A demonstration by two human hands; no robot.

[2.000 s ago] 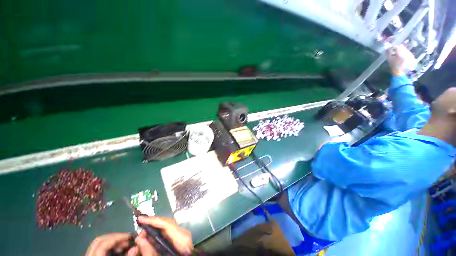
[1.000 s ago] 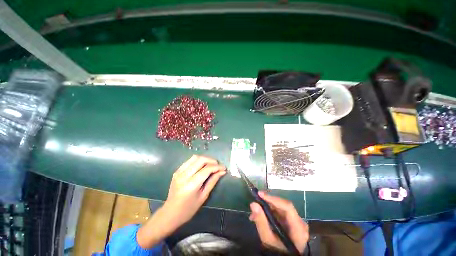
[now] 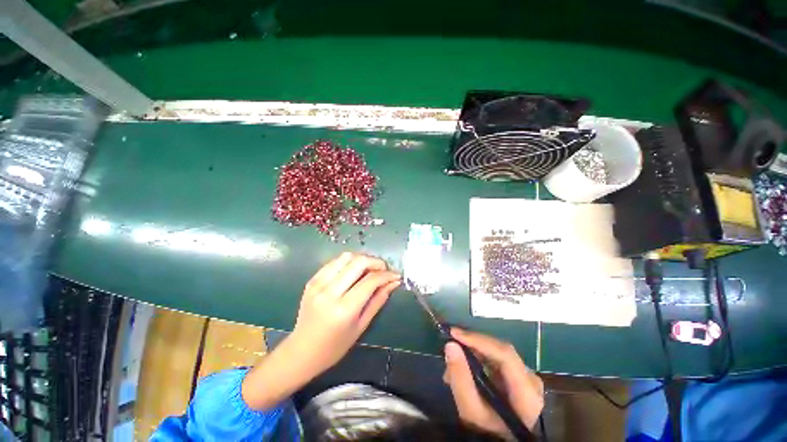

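A small green-and-white circuit board [image 3: 424, 259] lies on the dark-green bench. My right hand [image 3: 494, 386] holds the black soldering iron [image 3: 473, 366], its thin tip pointing up-left to the board's lower left edge. My left hand [image 3: 347, 298] is left of the board, thumb and forefinger pinched together at the iron's tip; anything between them is too small to tell. A heap of small red components [image 3: 325, 187] lies up-left of the board. A cream board [image 3: 552, 262] with rows of small dark parts [image 3: 518, 268] lies to the right.
A black fume fan [image 3: 516, 142] and a white tub [image 3: 595, 164] of silvery parts stand at the back. The black soldering station [image 3: 660, 194], its cords and a pink-and-white gadget [image 3: 695, 332] are at the right. Clear plastic trays [image 3: 43, 207] are far left, dark compartment trays [image 3: 34, 380] lower left.
The view has swung and shifted over the bench. Since a second ago, the iron tip and my left fingertips have come together beside the board's lower left edge.
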